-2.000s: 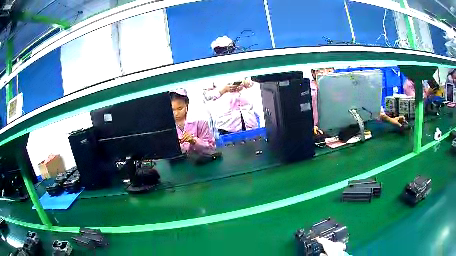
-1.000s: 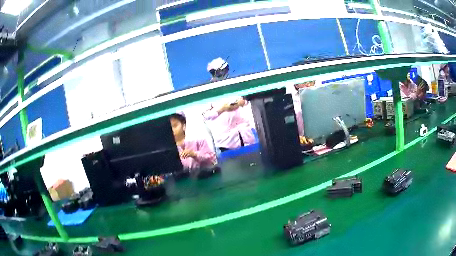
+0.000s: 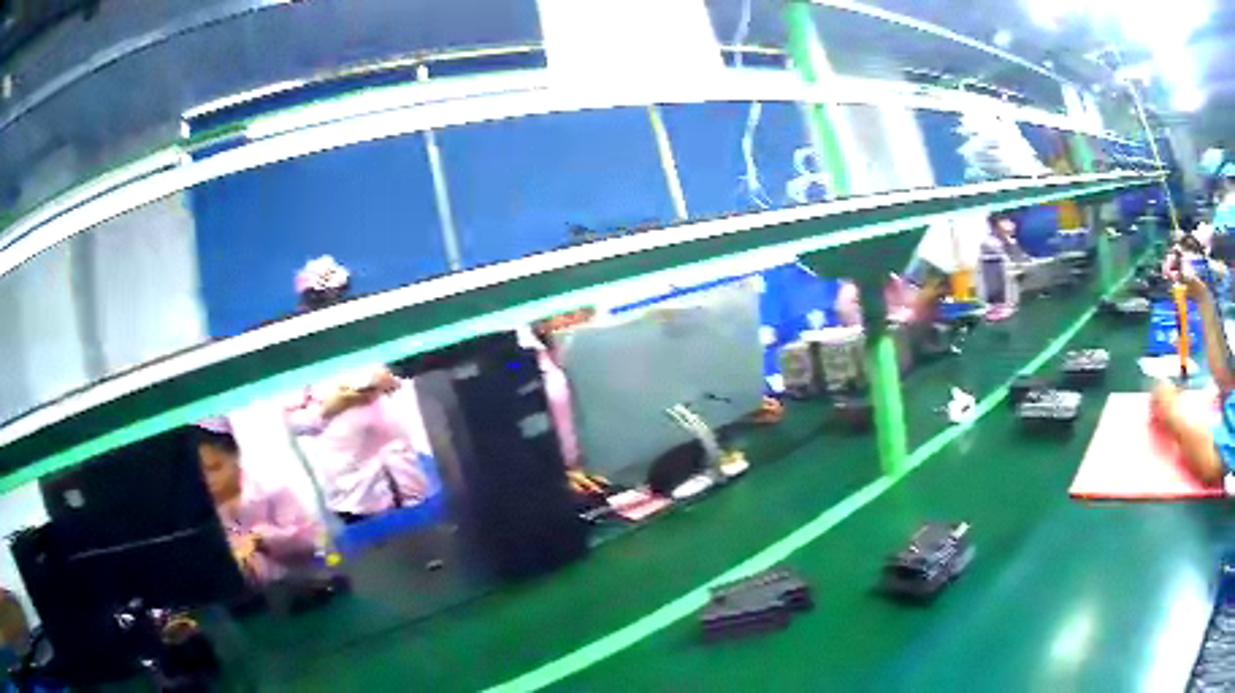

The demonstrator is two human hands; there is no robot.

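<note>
Neither of my hands is in the picture. On the near green surface, a dark ribbed block [image 3: 756, 604] lies at the bottom centre beside the pale green strip. A chunky black-grey unit [image 3: 928, 559] with an uneven top stands to its right. Farther along the line, another unit [image 3: 1048, 404] and a smaller one behind it [image 3: 1085, 362] stand near a pink-red mat. The picture is slightly blurred.
The pale green strip [image 3: 799, 540] divides the green bench. A green post [image 3: 887, 406] and overhead shelf cross the view. Across stand a black tower [image 3: 508, 454], a grey panel [image 3: 666, 376] and people in pink. At right, a person's arm [image 3: 1189, 431] rests on the mat [image 3: 1131, 447].
The view has turned right, so things sit farther left. A light-coloured hand on a unit two seconds ago is gone, and that nearest unit is now out of view. The mat and arm have come in.
</note>
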